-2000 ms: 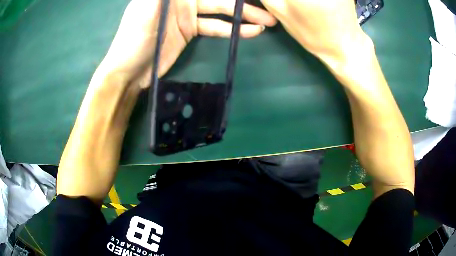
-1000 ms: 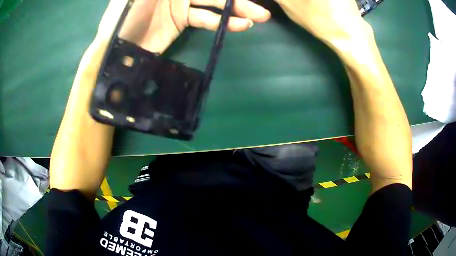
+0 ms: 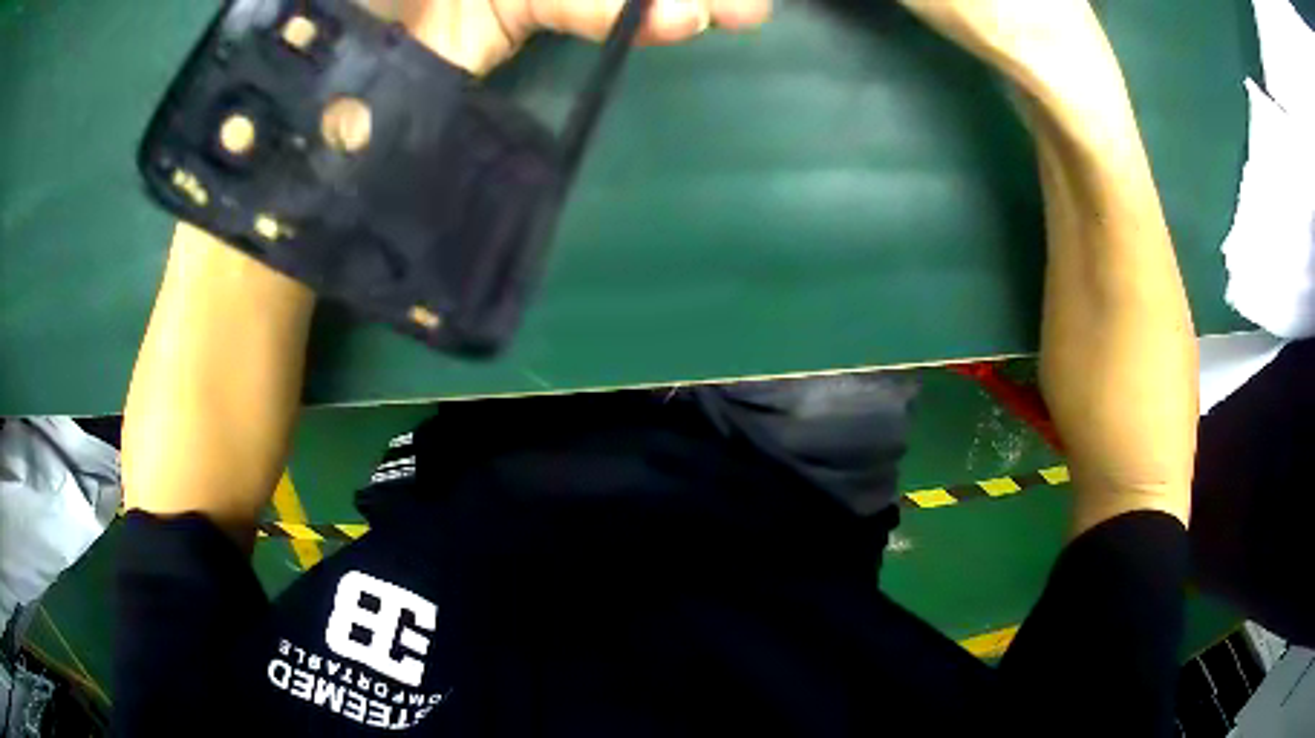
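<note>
A black phone middle frame point(image 3: 433, 188) is held above the green table at the upper left, tilted, its solid end with round camera holes and small gold spots towards me. My left hand point(image 3: 483, 29) is at the top edge behind the frame and grips it; its fingers show through and beside the frame's thin right side bar. The frame's far end is cut off by the top edge. My right forearm reaches up at the right; my right hand is out of the picture past the top edge, with only the wrist area showing.
The green table mat point(image 3: 779, 245) spreads under both arms, its near edge crossing in front of my body. White sheets with ragged edges point(image 3: 1276, 216) lie at the right. Dark clothing shows at the right edge. Pale cloth point(image 3: 51, 498) is at the left edge. The green floor has yellow-black tape point(image 3: 995, 487).
The phone frame has moved up and left and turned, its solid end swinging left. Both hands have moved up, the right one out of the picture. The part at the upper right has left view.
</note>
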